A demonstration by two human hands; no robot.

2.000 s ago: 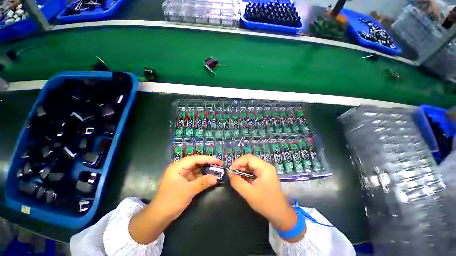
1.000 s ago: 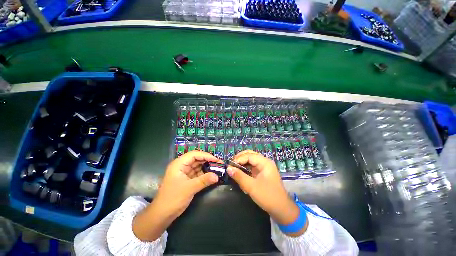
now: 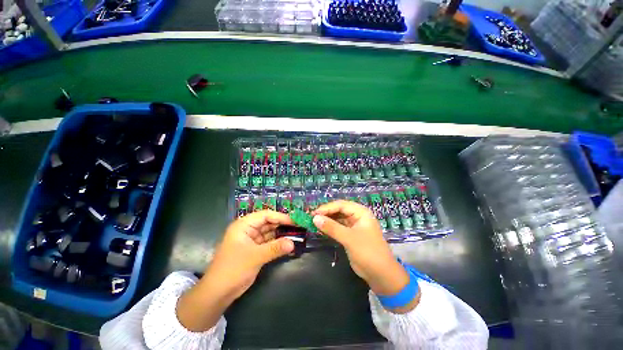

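Observation:
My left hand point(image 3: 247, 247) holds a glossy black housing point(image 3: 292, 239) with a pale strip on it, above the dark mat. My right hand point(image 3: 350, 236) grips a green circuit board point(image 3: 302, 219) by its right end; the board is tilted over the top of the housing. Whether the two touch is hard to tell. A thin wire end hangs below my right fingers. Just beyond my hands, a clear blister tray point(image 3: 444, 231) holds two rows of green boards with red wires.
A blue bin point(image 3: 151, 225) of black housings stands at left. Stacked clear trays point(image 3: 540, 232) stand at right, beside a smaller blue bin point(image 3: 593, 146). Beyond a pale rail, a green conveyor belt point(image 3: 287, 78) carries several part-built units. More blue bins point(image 3: 362, 29) stand beyond the belt.
The board in my right hand has turned from edge-on to show its green face and now lies over the housing. The part-built units on the belt have moved left.

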